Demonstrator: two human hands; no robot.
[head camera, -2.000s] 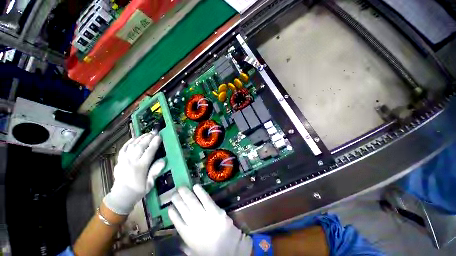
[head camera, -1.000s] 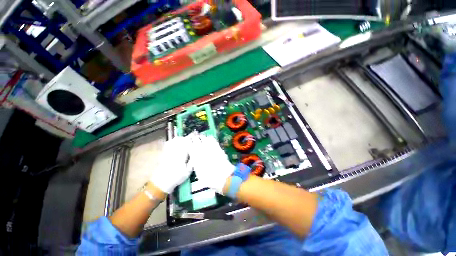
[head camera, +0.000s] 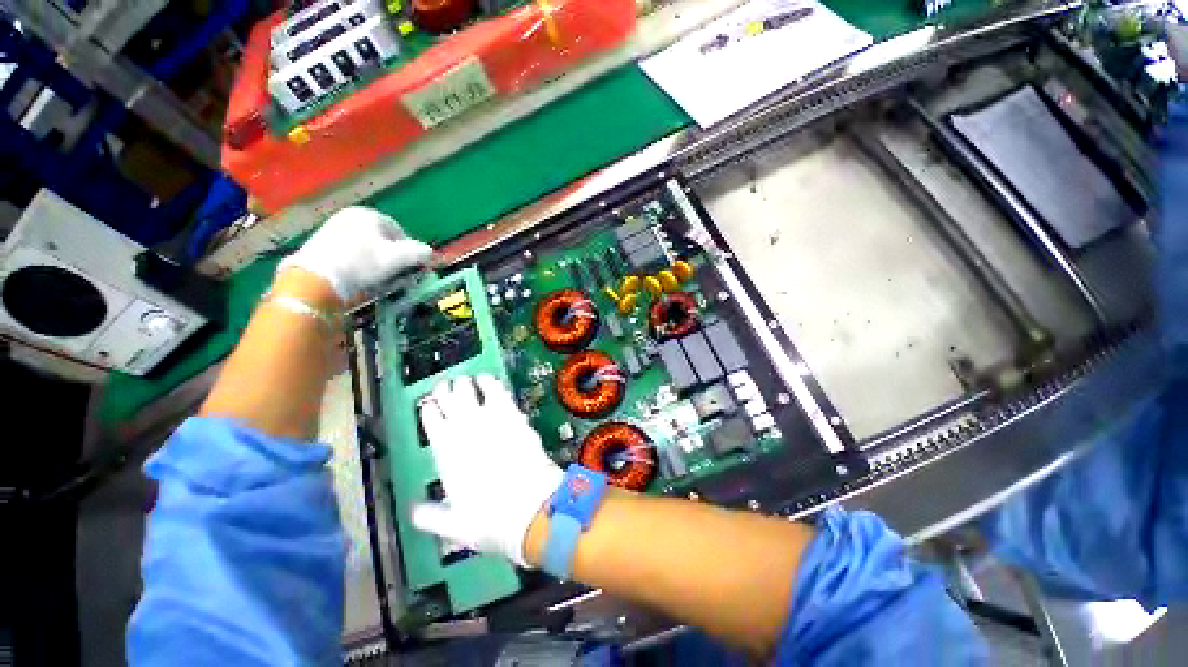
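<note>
The green hold-down frame (head camera: 493, 341) lies over the left end of the circuit board (head camera: 521, 293), which sits in its black pallet (head camera: 814, 456). Three large orange-red toroidal inductors (head camera: 590, 383) and a smaller one stand on the board, to the right of the frame. My left hand (head camera: 352, 253), in a white glove, is at the frame's far end; its fingertips are bent down at the far rail and what they touch is hidden. My right hand (head camera: 489, 467), gloved, lies with spread fingers on the near half of the frame and covers part of its windows.
A red-orange foam tray (head camera: 378, 130) with a sample board and a paper sheet (head camera: 749, 52) are on the green-matted shelf behind. A white fan-like unit (head camera: 91, 287) stands at left. The conveyor rail (head camera: 1016, 430) runs along the near side. A blue sleeve (head camera: 1094, 482) is at right.
My left hand has moved from the frame's middle to its far end. My right hand stays on the frame, now with fingers spread. The near-end latch seen earlier is no longer clearly visible.
</note>
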